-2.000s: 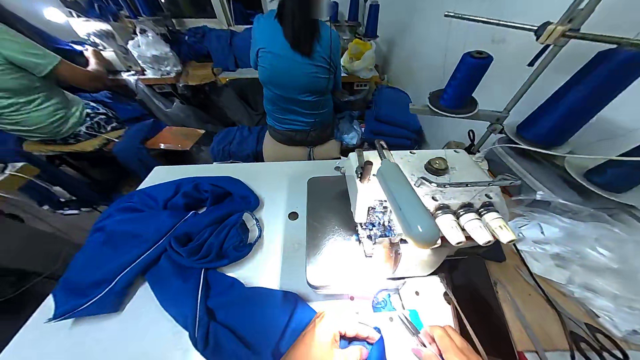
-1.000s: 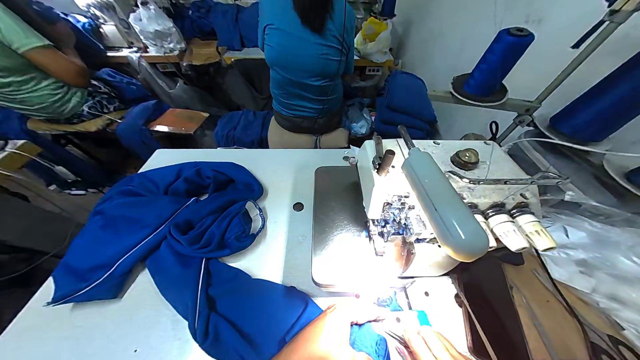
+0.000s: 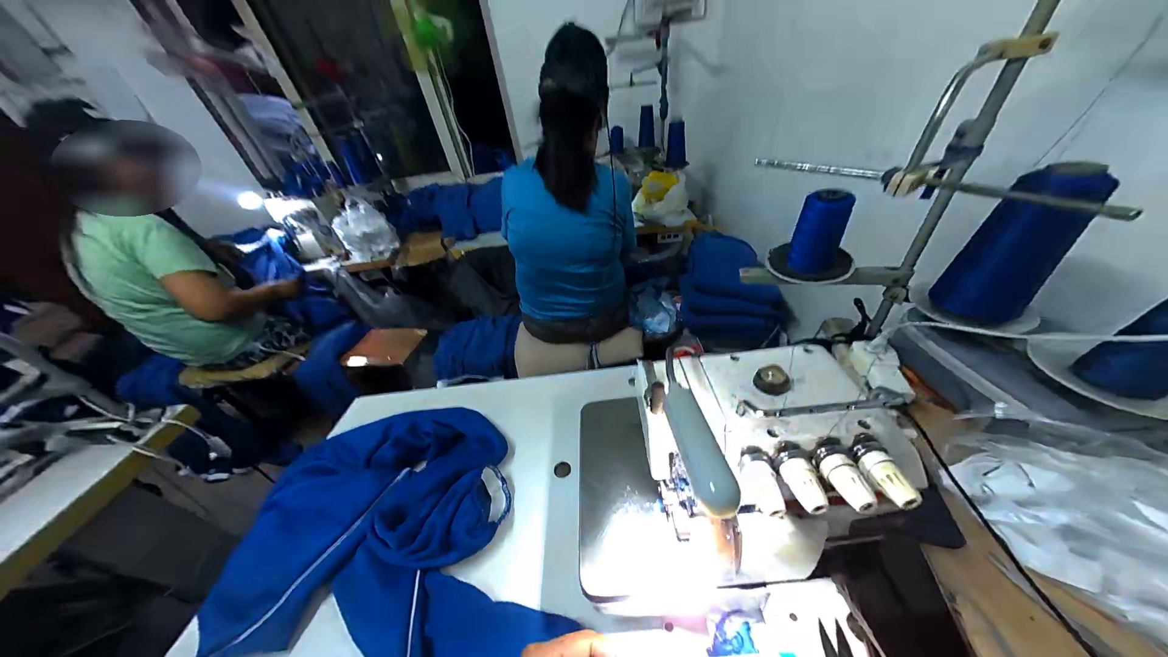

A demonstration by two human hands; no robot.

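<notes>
Only a small part of my left hand [image 3: 568,644] shows at the bottom edge, at the end of a blue fabric garment [image 3: 365,538] with white piping. What its fingers do is cut off and washed out by glare. My right hand is out of view. Two dark pointed tips of a metal tool [image 3: 832,636] rise from the bottom edge, right of a small blue patch [image 3: 733,631]. Behind them stands the overlock sewing machine [image 3: 703,456], its needle area brightly lit. The garment lies bunched on the white table [image 3: 538,411], left of the steel plate [image 3: 611,484].
Blue thread cones [image 3: 1017,246] stand on the rack at the right, above clear plastic bags [image 3: 1049,511]. One person in a blue top [image 3: 570,246] sits ahead; another in a green shirt [image 3: 155,283] sits at the left. A black cable [image 3: 995,534] crosses the right-hand surface.
The view has tilted up strongly. Both hands showed at the bottom with blue fabric before; now only part of my left hand remains. The garment on the table lies much as before.
</notes>
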